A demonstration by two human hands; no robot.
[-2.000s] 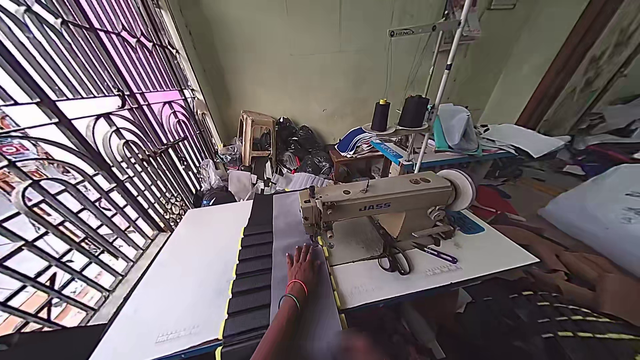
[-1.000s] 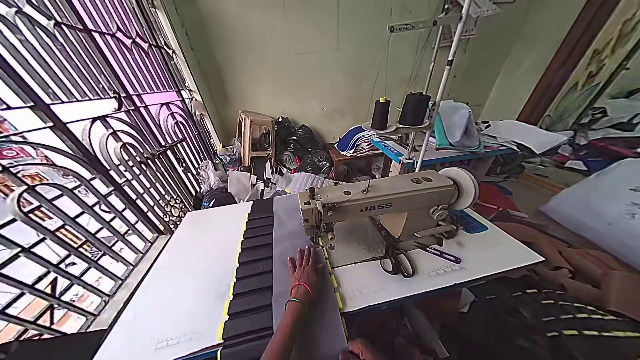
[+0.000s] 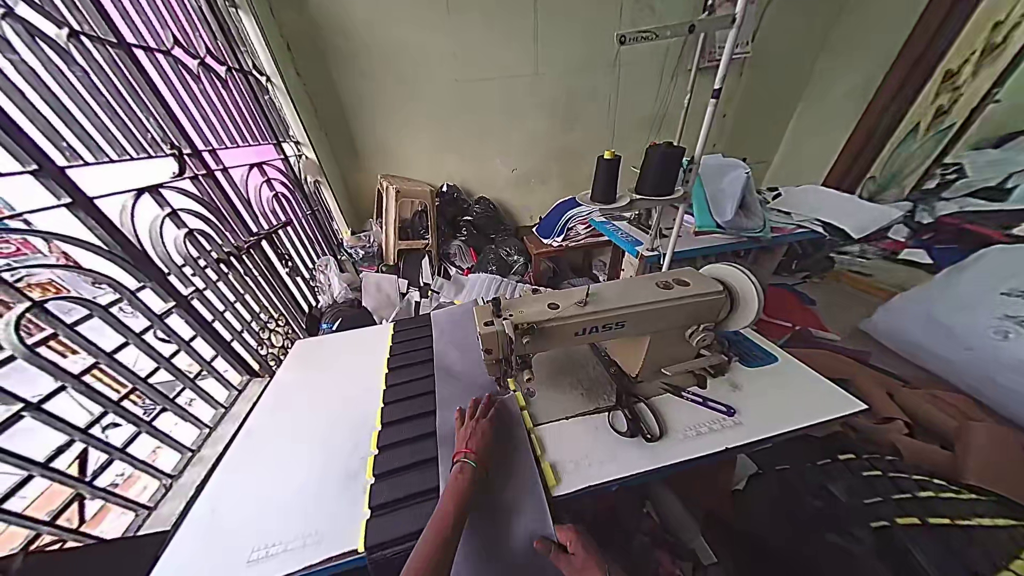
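A beige Jass sewing machine (image 3: pixel 600 320) stands on a white table. Grey fabric (image 3: pixel 500 496) runs under its needle area, with yellow strips (image 3: pixel 532 432) along the right edge. Black pleated fabric (image 3: pixel 404 432) with a yellow edge lies on the left. My left hand (image 3: pixel 478 428), with red and green bands at the wrist, rests flat on the grey fabric just before the presser foot, fingers slightly apart. At the table's front edge, my right hand (image 3: pixel 572 550) pinches the right edge of the grey fabric between thumb and fingers.
Black-handled scissors (image 3: pixel 638 418) and a purple thread snipper (image 3: pixel 700 400) lie right of the needle area. Black thread cones (image 3: pixel 606 178) stand behind the machine. A metal window grille (image 3: pixel 184 208) borders the left side. Dark fabric with yellow strips (image 3: pixel 920 496) hangs at the lower right.
My right hand has come into clearer view at the lower edge, at the fabric's edge; two seconds ago only a blur showed there. My left hand remains on the grey fabric.
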